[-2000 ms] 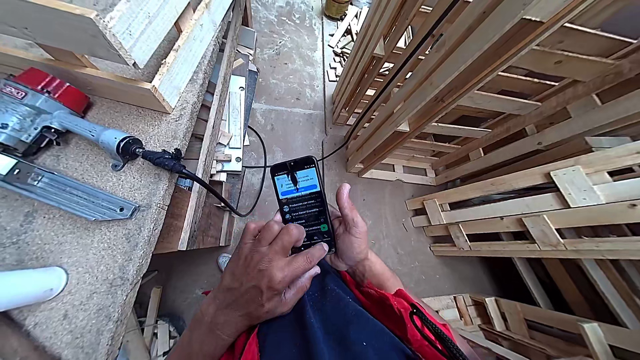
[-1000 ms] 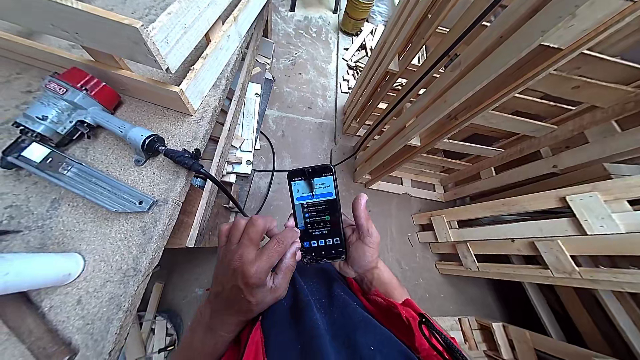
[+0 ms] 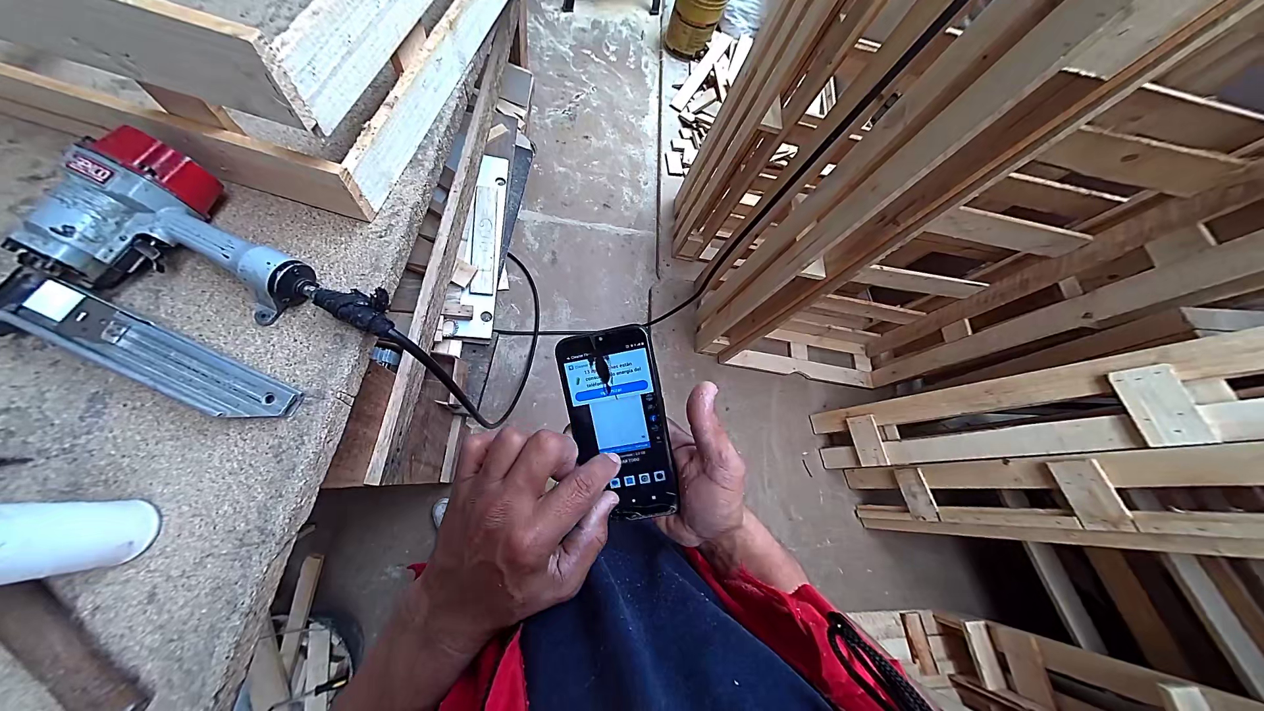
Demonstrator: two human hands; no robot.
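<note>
A black smartphone (image 3: 620,425) with a dark crack or mark at the top of its lit screen lies in my right hand (image 3: 713,472), palm up under it, thumb raised off its right edge. My left hand (image 3: 528,523) is over the phone's lower left, its fingers curled and the index fingertip at the screen. To the left, a pneumatic nailer (image 3: 128,217) with a red cap rests on the workbench (image 3: 227,494), joined at its handle to a black air hose (image 3: 434,365). Both forearms are in red sleeves.
Wooden frames (image 3: 316,178) lie on the bench behind the nailer. A white tube (image 3: 74,538) is at the bench's near left. Stacked slatted pallets (image 3: 1037,464) stand on the right. The hose crosses the floor. A yellow bucket (image 3: 693,25) and wood scraps (image 3: 703,94) are at the far end.
The phone's screen content has changed. My left hand's index finger, curled back beside the phone a second ago, now reaches over its lower screen. My right hand still supports the phone.
</note>
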